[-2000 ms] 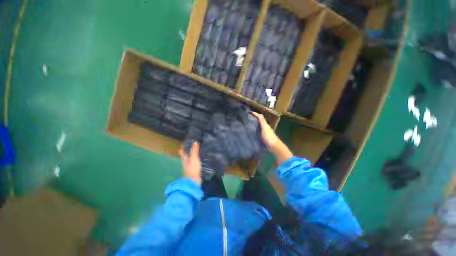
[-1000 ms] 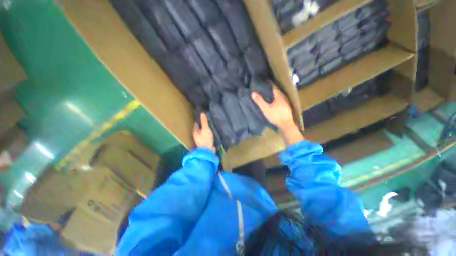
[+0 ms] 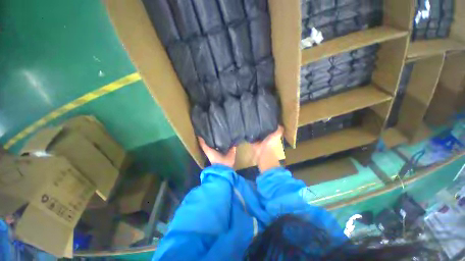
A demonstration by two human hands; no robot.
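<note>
A long brown carton [image 3: 145, 76] stands directly in front of me, with rows of dark shiny packets [image 3: 219, 46] inside it. At its near end a row of several black packets [image 3: 235, 120] sits side by side, slightly raised and tilted against the rows behind. My left hand [image 3: 218, 153] is at the near left of this row, with its fingers under or behind the packets. My right hand [image 3: 267, 148] is at the near right of the row, its fingers partly hidden by the packets. Both hands hold the row between them.
More cartons with packed dark rows [image 3: 339, 71] stand to the right, with white slips [image 3: 312, 38] on some. Open empty-looking cartons [image 3: 63, 178] lie at the lower left, near a yellow floor line [image 3: 76, 107]. A green-topped bench edge with loose dark items [image 3: 397, 216] curves along the lower right.
My hands have moved from the sides of the packet row to its near edge, closer together. The row now stands more raised and evenly lined up. The view has turned and shifted.
</note>
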